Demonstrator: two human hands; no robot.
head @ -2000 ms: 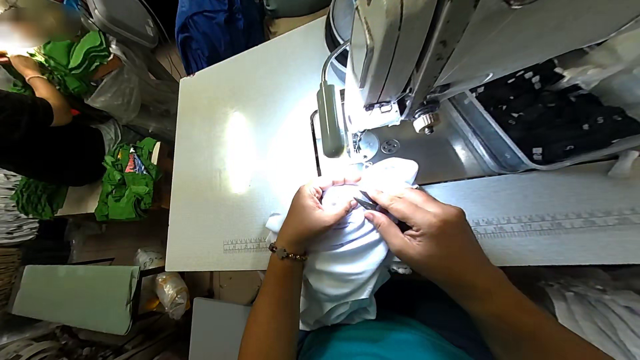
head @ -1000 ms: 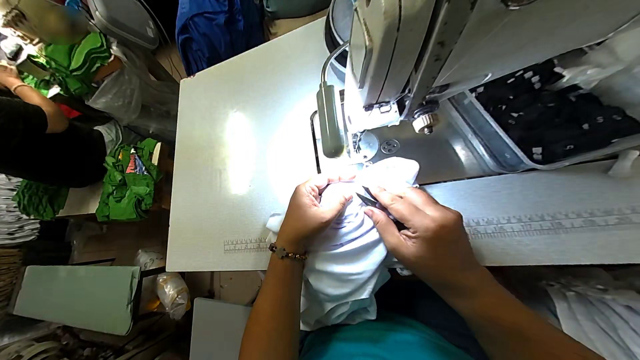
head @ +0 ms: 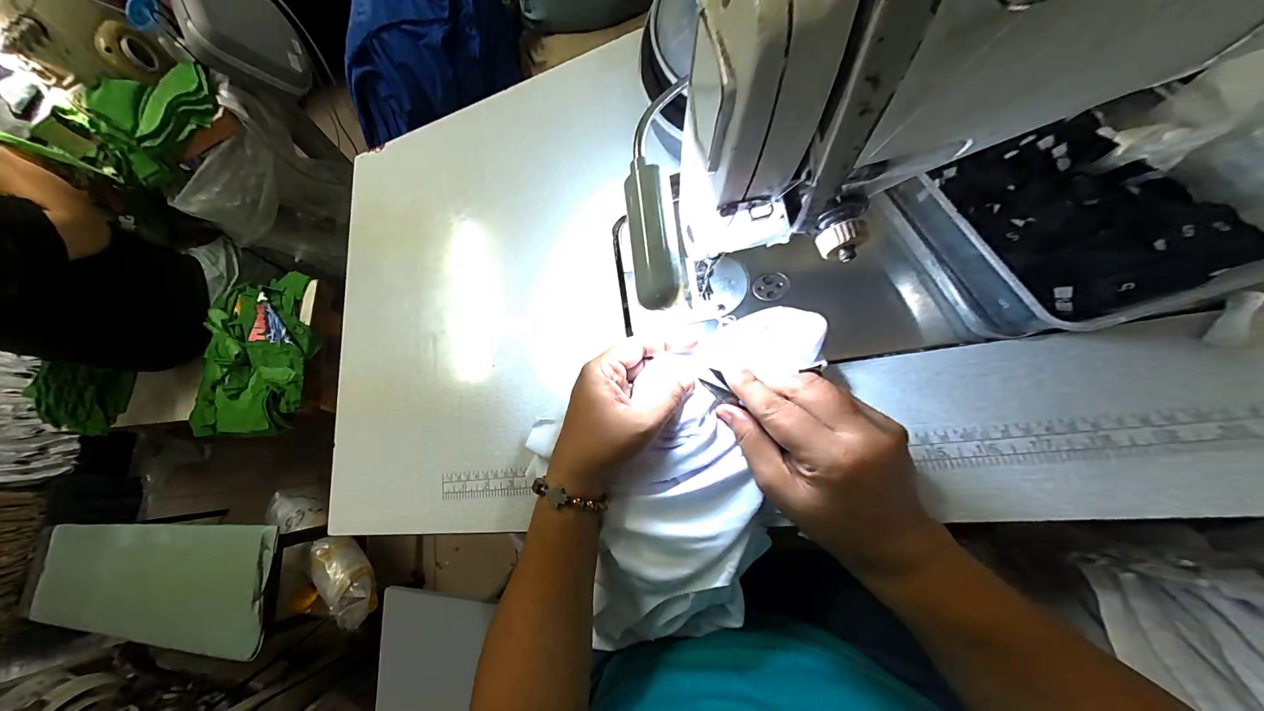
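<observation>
White fabric point(head: 681, 523) lies bunched over the front edge of the sewing table and hangs down toward my lap. My left hand point(head: 624, 415) pinches it near the sewing machine's needle area, with a beaded bracelet at the wrist. Between the thumb and fingers of my right hand point(head: 815, 444) is a small dark pointed tool point(head: 719, 387), perhaps thread snips, its tip against the fabric. The industrial sewing machine point(head: 780, 109) stands just beyond both hands, with a lamp point(head: 652, 237) lighting the cloth.
A printed ruler scale point(head: 1086, 434) runs along the table point(head: 415, 346). At the right is a tray point(head: 997, 267) of black fabric pieces. On the left, a person in black sits near green garments point(head: 252, 365); a padded stool point(head: 153, 588) is below them.
The other person's arm at the left has shifted back toward the frame's edge. My hands have stayed in nearly the same place on the white fabric.
</observation>
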